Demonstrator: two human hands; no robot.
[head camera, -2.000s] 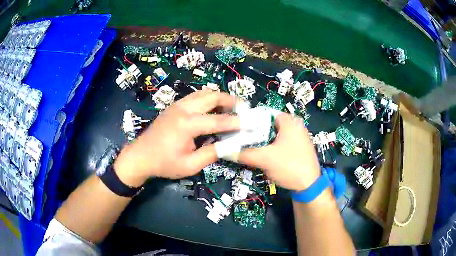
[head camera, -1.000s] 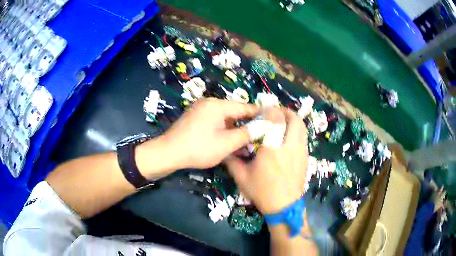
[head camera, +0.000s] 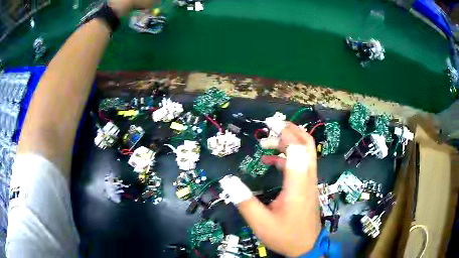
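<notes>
My left hand (head camera: 132, 4) is at the top left over the green belt, mostly cut off by the picture's edge. A wired unit (head camera: 147, 22) is just below it; I cannot tell whether they touch. My right hand (head camera: 287, 186) is low over the bench, thumb and fingers apart, with white coverings on fingertips. Its upper fingers are close to a white socket block (head camera: 275, 122), and a green board (head camera: 254, 162) shows between thumb and fingers. Another white socket block (head camera: 224, 144) lies to the left, beside a wired block (head camera: 187, 154).
Many wired board assemblies lie on the dark mat (head camera: 113, 227). More units lie on the green conveyor belt (head camera: 282, 55). Housing trays (head camera: 12, 108) are at the left. An open cardboard box (head camera: 434, 186) with a pale ring (head camera: 417, 243) stands at the right.
My hands were together around a white part; now they are apart. My left arm has stretched up and left over the belt. My right hand has opened above the scattered units. The view has shifted.
</notes>
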